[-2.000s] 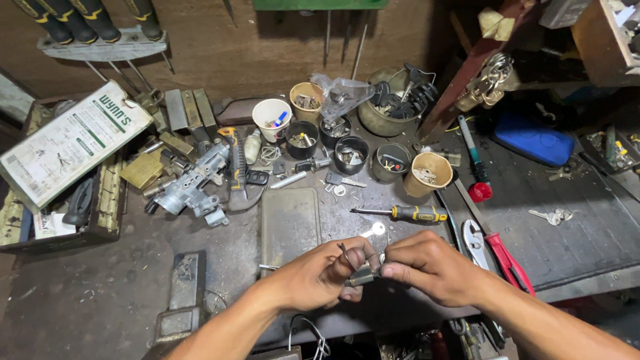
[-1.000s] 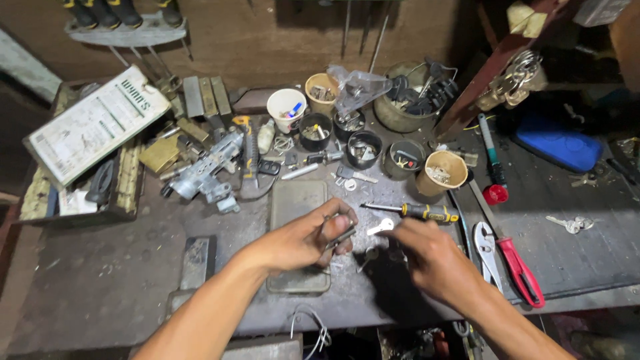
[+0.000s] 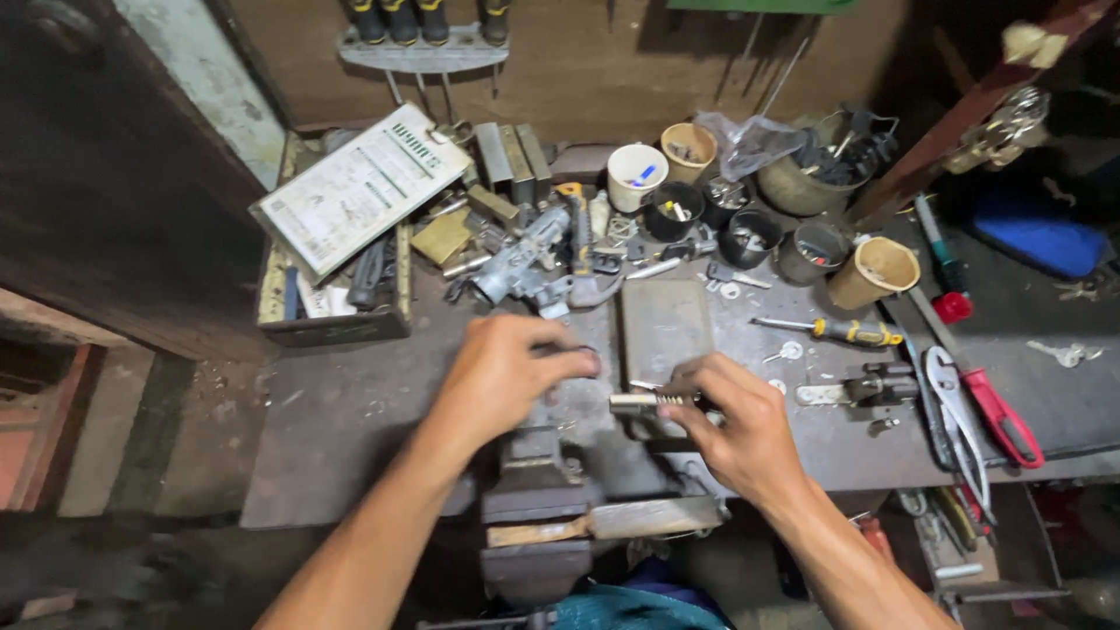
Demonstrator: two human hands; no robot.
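My right hand [image 3: 735,416] holds a small metal lock cylinder [image 3: 643,401] between thumb and fingers, above the near end of a flat grey metal case [image 3: 668,328]. To its left, my left hand [image 3: 516,376] hovers over the bench vise [image 3: 534,472], its fingers curled; whether anything is in them is hidden by blur. Right of my right hand lies a dark lock part with a flat metal key [image 3: 822,395]. A yellow and black screwdriver [image 3: 840,332] rests behind it, with a small key [image 3: 790,351] to its left.
Several cups of small parts, one of them white [image 3: 637,179], stand at the back. A metal lock housing [image 3: 516,267] and a box [image 3: 337,328] are at left. Slip-joint pliers [image 3: 954,402] and a red-handled tool [image 3: 1002,420] lie at right. A wooden-handled file [image 3: 542,531] lies across the vise.
The view has swung left, showing the vise. My hands, together two seconds ago, are now apart. The dark lock part now lies in the open on the bench at right.
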